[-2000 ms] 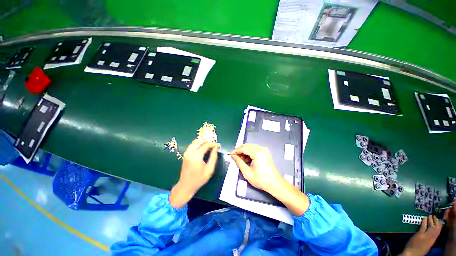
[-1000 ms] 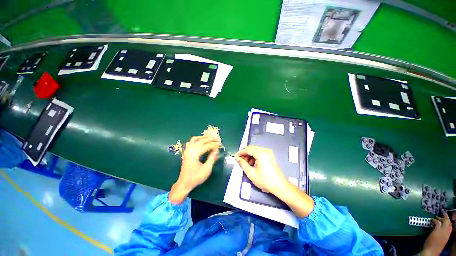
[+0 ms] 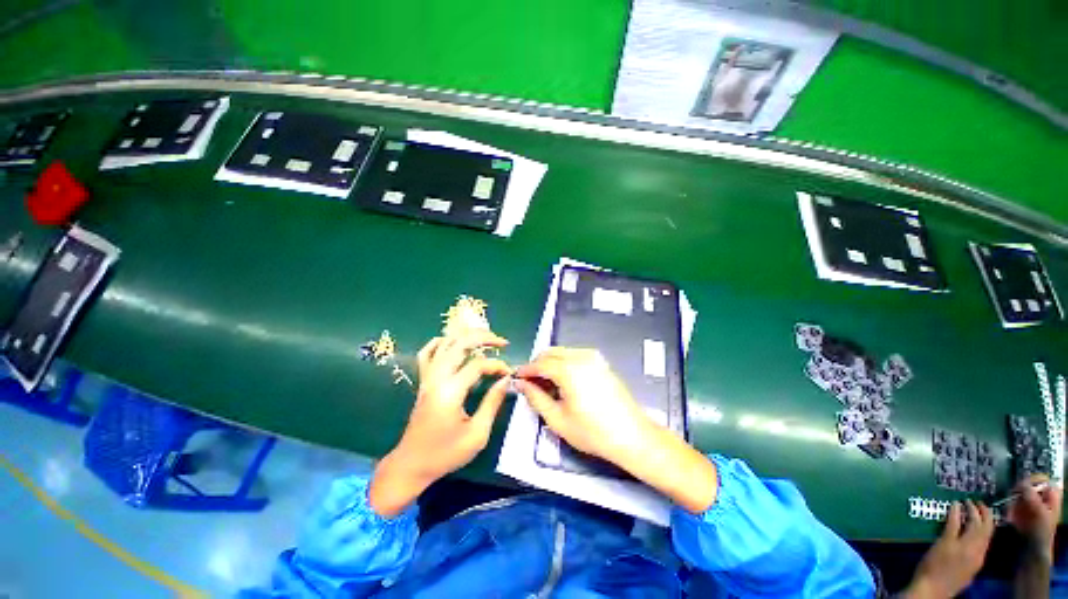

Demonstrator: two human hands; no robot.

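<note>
A black back cover (image 3: 609, 334) lies on a white backing sheet (image 3: 521, 451) in front of me. My left hand (image 3: 451, 392) and my right hand (image 3: 580, 398) meet fingertip to fingertip at the cover's left edge, pinching a tiny part between them; it is too small to make out. A loose pile of small cream parts (image 3: 466, 314) lies just beyond my left hand. A smaller pile of dark-and-cream parts (image 3: 381, 348) lies further left.
More covers on sheets lie along the far side (image 3: 433, 181) and at left (image 3: 53, 298). A red box (image 3: 56, 194) is far left. Grey-black ringed pieces (image 3: 855, 386) lie right. A neighbour's hands (image 3: 963, 548) hold a thin stick beside perforated strips (image 3: 933, 508).
My hands have come together; they were slightly apart, with a thin pale bit between them. The view has shifted a little. More of the neighbour's hands now shows.
</note>
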